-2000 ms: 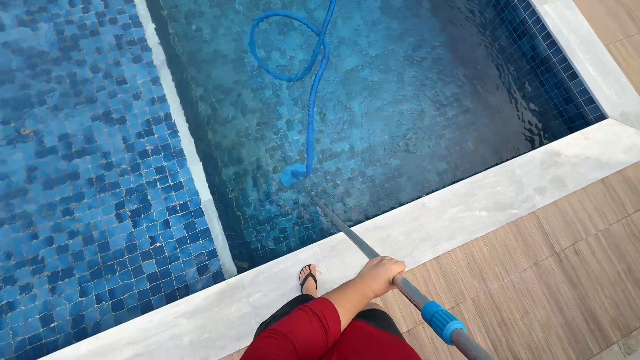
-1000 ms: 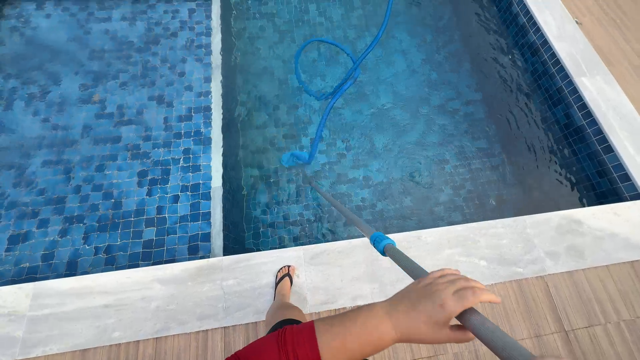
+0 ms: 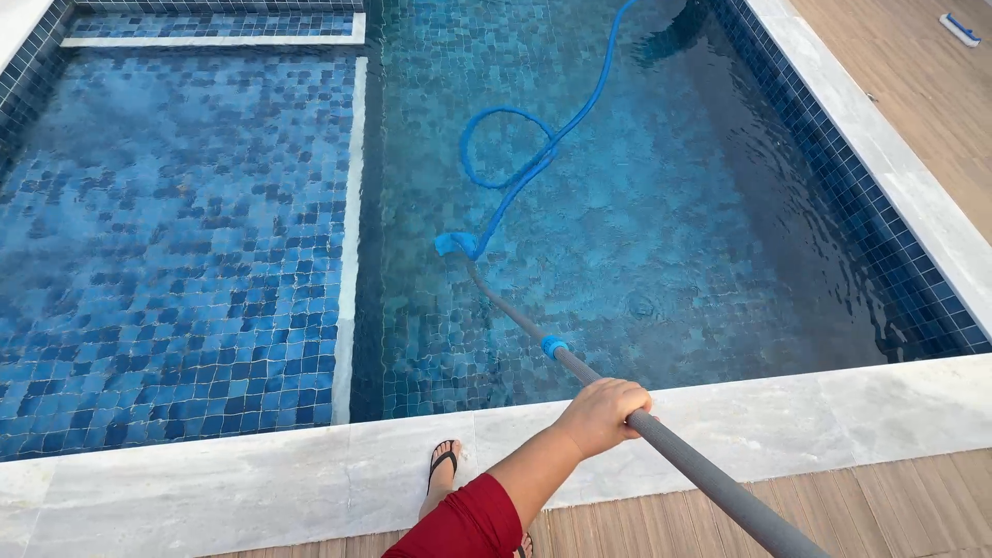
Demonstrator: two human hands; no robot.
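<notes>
My left hand (image 3: pixel 606 415), at the end of a red sleeve, is closed around a grey telescopic pole (image 3: pixel 713 477). Beyond the hand, a blue locking collar (image 3: pixel 552 346) sits on the pole. The pole slants into the water to a blue pool vacuum head (image 3: pixel 456 243), which lies under the surface near the white dividing ledge. From the head a blue hose (image 3: pixel 593 97) runs up the view, with one loop to its left. The pole's near end passes out of view at the lower right. My right hand is out of view.
White stone coping (image 3: pixel 232 473) borders the tiled pool, with wood-look decking (image 3: pixel 891 511) behind it. A pale ledge (image 3: pixel 351 232) divides off the left section. My foot in a black flip-flop (image 3: pixel 444 457) rests on the coping. A blue-and-white brush (image 3: pixel 959 29) lies on the far right deck.
My left hand, with its fingers extended over the pole one second ago, is now wrapped around it. The collar, on my side of the hand two seconds ago, is now beyond it. The view has shifted.
</notes>
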